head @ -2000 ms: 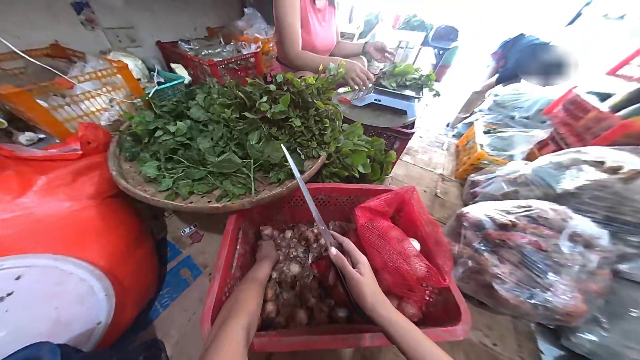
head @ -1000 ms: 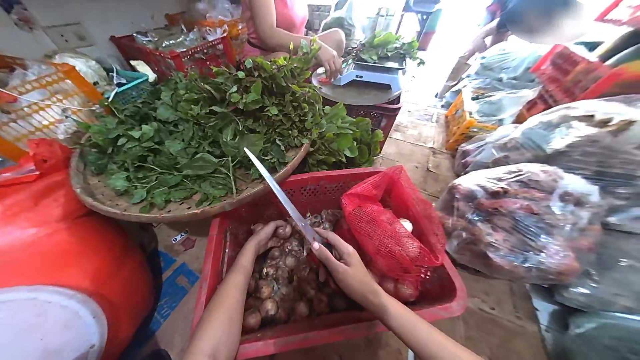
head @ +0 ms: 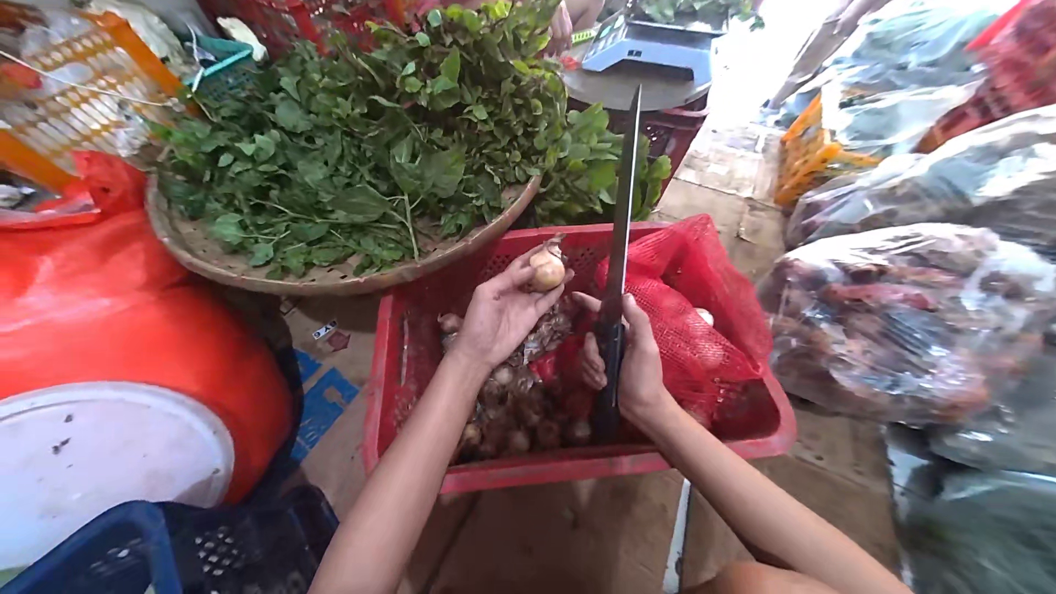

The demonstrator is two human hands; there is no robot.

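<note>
My left hand [head: 505, 318] holds a pale brown onion [head: 547, 269] by its sides, above the left part of a red plastic crate [head: 561, 470]. In my right hand [head: 631, 355] is the black handle of a long knife [head: 620, 214], its blade pointing up and away from me. More small onions [head: 516, 412] with dry skins lie in the crate below both hands. A red mesh bag [head: 701, 322] with pale bulbs in it fills the crate's right side.
A woven tray [head: 346, 285] heaped with leafy greens [head: 371, 148] adjoins the crate's far left. A scale [head: 652, 54] stands beyond, near another person's hand. Plastic bags [head: 899, 322] lie at right; an orange-red bag [head: 124, 305] and a dark blue crate [head: 214, 536] are at left.
My left hand has lifted an onion up from among the others. The knife in my right hand has turned from leaning left to nearly upright. The view has moved closer.
</note>
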